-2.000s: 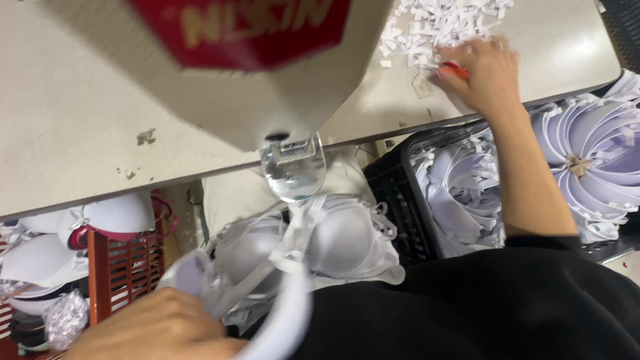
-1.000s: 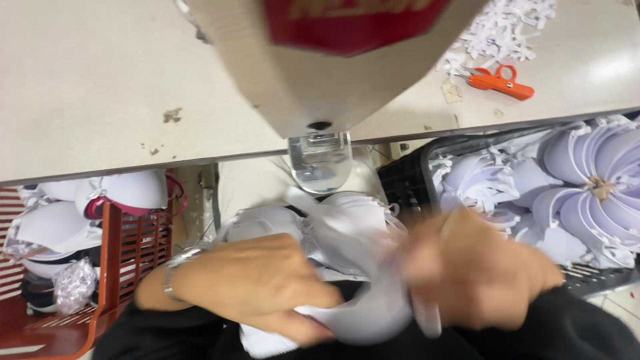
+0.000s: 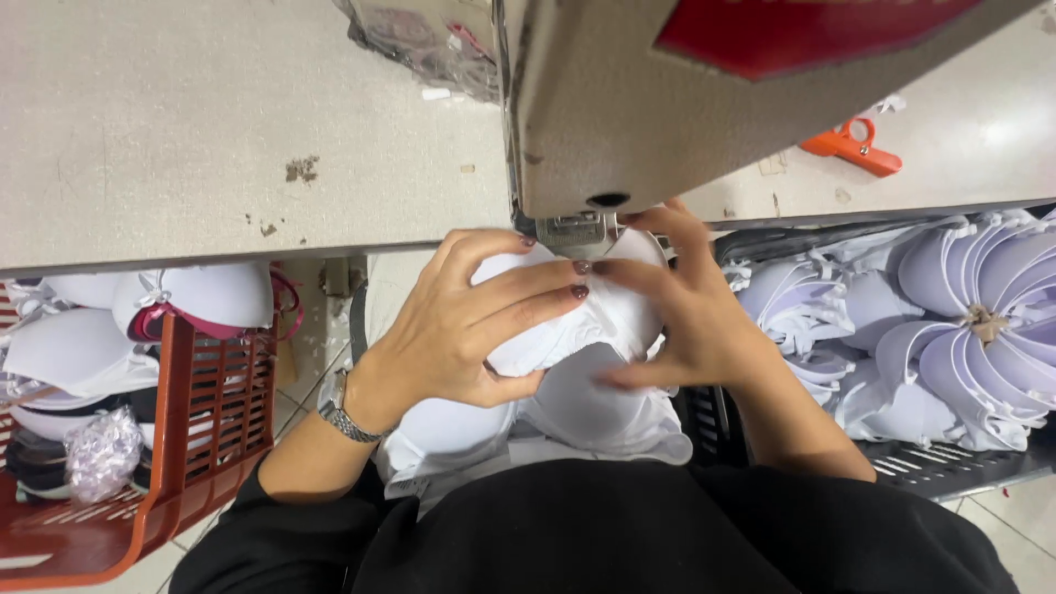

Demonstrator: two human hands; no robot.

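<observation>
A white padded bra (image 3: 528, 330) is between my two hands, its upper edge right under the head of a sewing machine (image 3: 643, 124). My left hand (image 3: 487, 318), with a metal watch at the wrist, grips the left cup, fingers spread over it. My right hand (image 3: 693, 305) is on the right cup near the presser area, its fingers apart and a little blurred; whether it pinches the fabric cannot be told. Another white bra (image 3: 577, 396) lies below, against my lap. The needle is hidden by the machine head and fingers.
A red plastic basket (image 3: 169, 412) holding white and dark bras stands at the left. On the right a black crate (image 3: 916, 470) holds stacked white bras (image 3: 982, 330). Orange thread snips (image 3: 854, 148) lie on the table (image 3: 165, 165), and a plastic bag (image 3: 429, 41) sits behind.
My right hand was at the snips on the table, then came back to the bra. Both hands have since moved up with the bra to the machine head. The view has shifted.
</observation>
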